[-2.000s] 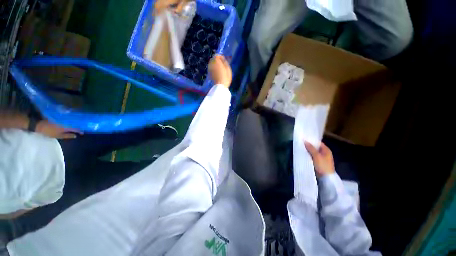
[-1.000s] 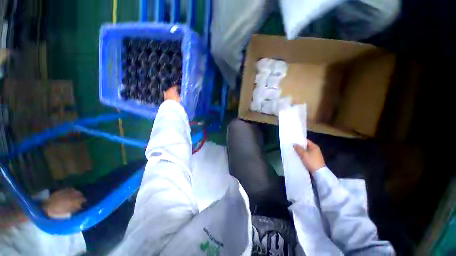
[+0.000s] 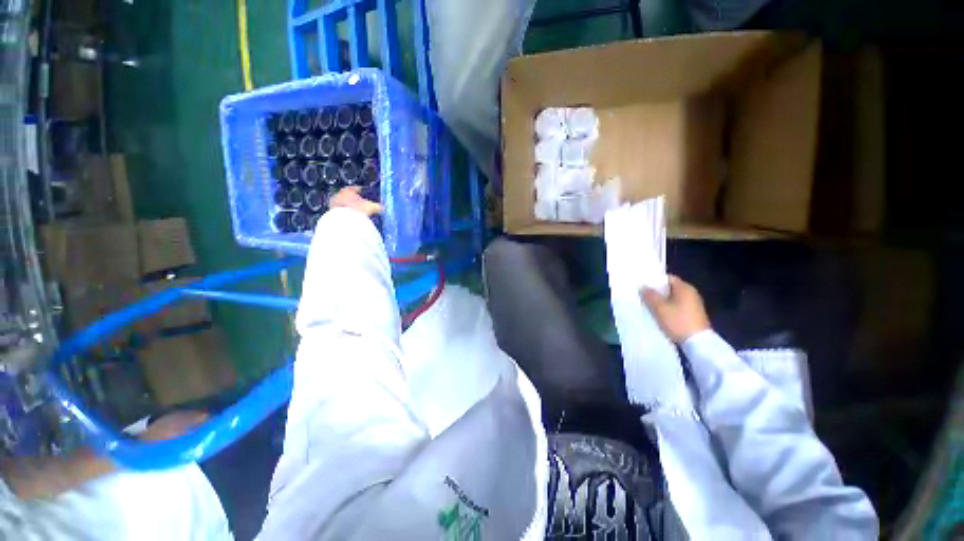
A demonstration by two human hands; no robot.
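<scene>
My left hand point(image 3: 357, 201) reaches over the near right corner of the blue tote point(image 3: 307, 85), at the rows of glossy black cylindrical parts point(image 3: 309, 145). Its fingertips are hard to see, and whether they grip a part cannot be told. My right hand point(image 3: 680, 308) holds a fanned stack of long white foam strips point(image 3: 637, 317) upright at its right edge. The upper ends of the strips overlap the near side of the open carton point(image 3: 729, 63). White wrapped bundles point(image 3: 566, 164) stand grouped along the carton's left side.
A blue film-wrapped trolley handle point(image 3: 201, 444) curves at the lower left, with a person's arm point(image 3: 116, 497) beside it. Blue trolley bars point(image 3: 359, 37) show behind the tote. A red cord point(image 3: 436, 291) hangs near my left sleeve. A person's grey-clothed leg point(image 3: 470, 74) is between tote and carton.
The view has shifted, and the tote now shows whole. The coworker's hand and pale sheet have left the tote. My left hand has moved from its rim to the parts. My right hand still holds the foam.
</scene>
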